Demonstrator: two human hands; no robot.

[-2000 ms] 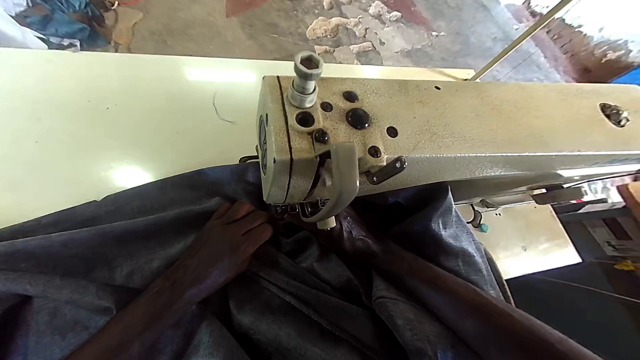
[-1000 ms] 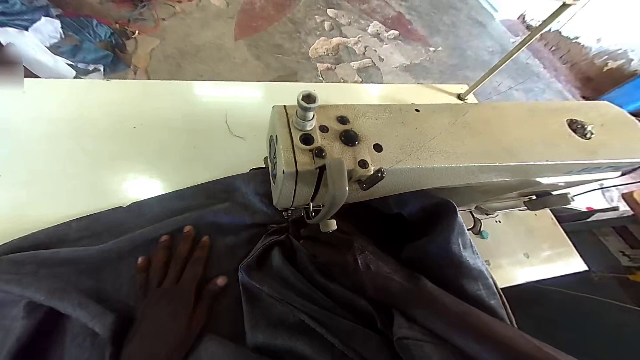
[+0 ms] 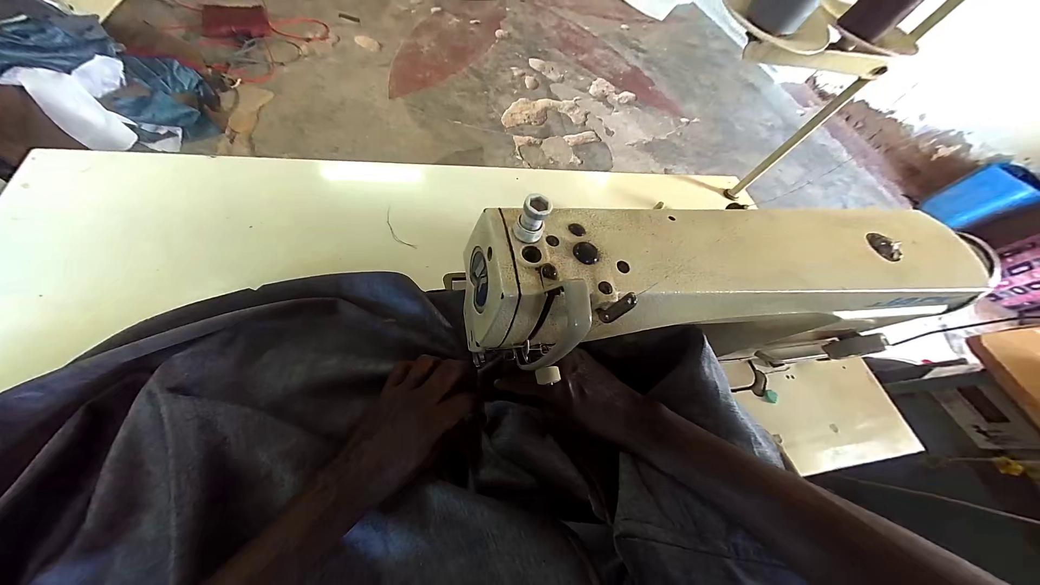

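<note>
An industrial sewing machine (image 3: 731, 252) with a cream-coloured head stands on a pale table. Dark grey fabric (image 3: 284, 406) lies in folds over the front of the table and runs under the needle area, which the machine head partly hides. My left hand (image 3: 426, 398) rests on the fabric just left of the needle area, its fingers bent against the cloth. Close by on the other side, my right hand (image 3: 561, 386) is at the fabric below the machine head, its fingers mostly in shadow and partly behind the machine's lever.
The pale tabletop (image 3: 203, 219) extends left and behind the machine, with a loose thread (image 3: 398, 227) on it. A thread stand (image 3: 804, 134) with spools rises at the back right. Cloth scraps (image 3: 89, 89) lie on the floor at upper left; a blue container (image 3: 983, 195) is far right.
One second ago my left hand lay spread flat on the fabric farther left; it has moved right, up beside the needle area. The view has shifted.
</note>
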